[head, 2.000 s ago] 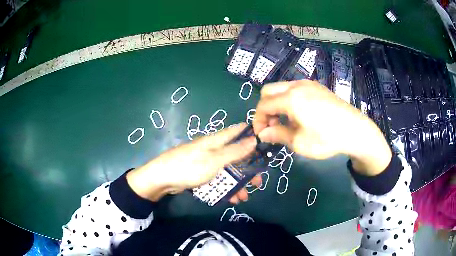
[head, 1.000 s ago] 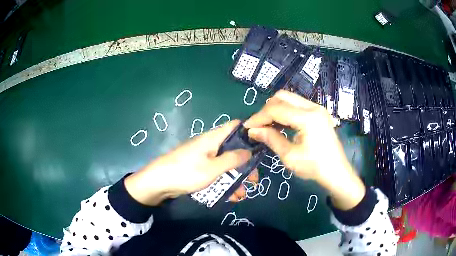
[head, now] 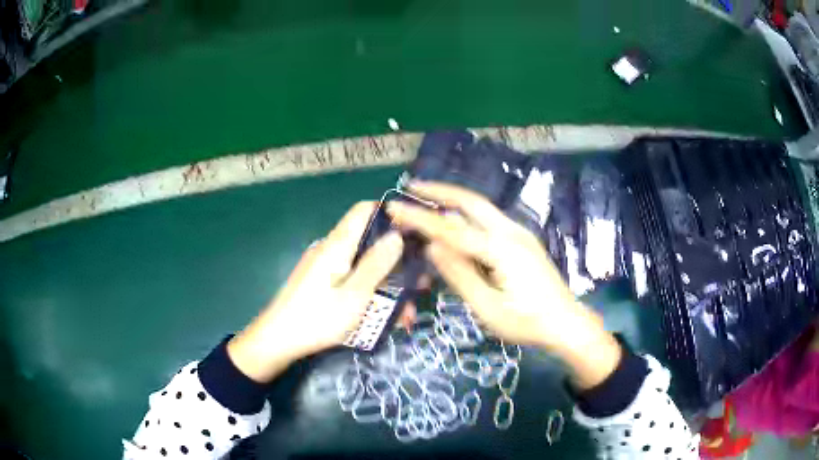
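A black phone housing (head: pixel 411 268) with a pale dotted keypad at its lower end is tilted between my hands. My left hand (head: pixel 328 292) grips it, thumb across its face. My right hand (head: pixel 489 260) is at its upper end, fingers bent over the top edge. A thin pale line, perhaps an oval ring, shows along that edge; blur and fingers hide how it sits. A pile of thin white oval rings (head: pixel 422 382) lies on the green bench below the housing.
More black housings (head: pixel 588 211) lie beyond my right hand, beside stacked glossy black blister trays (head: pixel 741 260). A pale marked strip (head: pixel 296 162) separates the bench from the green belt, which carries one handset (head: pixel 629 68). A pink garment (head: pixel 781 382) shows at lower right.
The view has tilted up, so the strip and belt sit lower in the picture. The housing stands more upright, and my right hand has moved left over its top. More of the ring pile shows.
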